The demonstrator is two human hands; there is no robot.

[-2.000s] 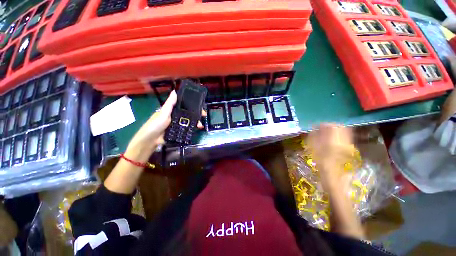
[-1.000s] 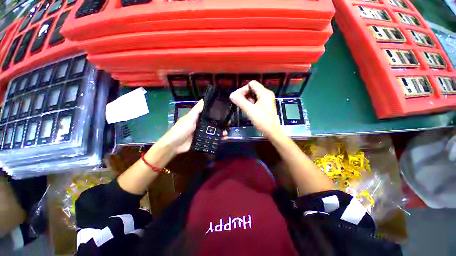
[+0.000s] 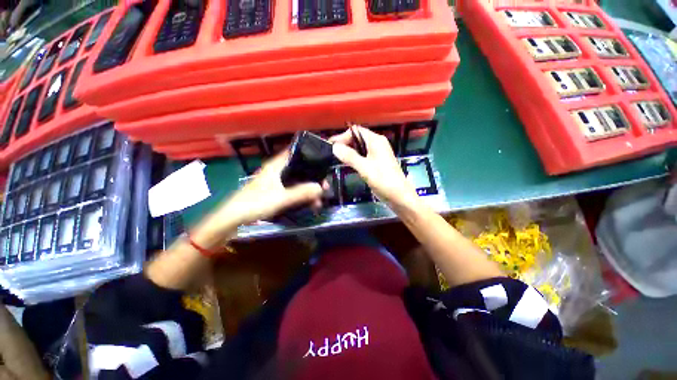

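Observation:
A black phone [image 3: 308,156] is in my left hand [image 3: 278,185] above the lens tray, tilted, its keys not showing. My right hand [image 3: 371,159] is at the phone's upper right side, fingertips touching or nearly touching it. A thin dark stick [image 3: 358,139] is between its fingers; what it is I cannot tell. Under my hands lies the clear lens tray [image 3: 334,215] with black-bordered lenses, one of them [image 3: 420,177] uncovered at its right end.
Stacked red-orange foam trays [image 3: 282,82] with black phones stand behind. A foam tray [image 3: 545,133] with gold-beige phones is at right. Stacked lens trays [image 3: 67,200] and a white cloth [image 3: 180,189] are at left. A box with yellow liners [image 3: 512,245] is below the table edge.
My right hand came in from over the waste box to the phone. My left hand has since tilted the phone, so its keypad no longer shows.

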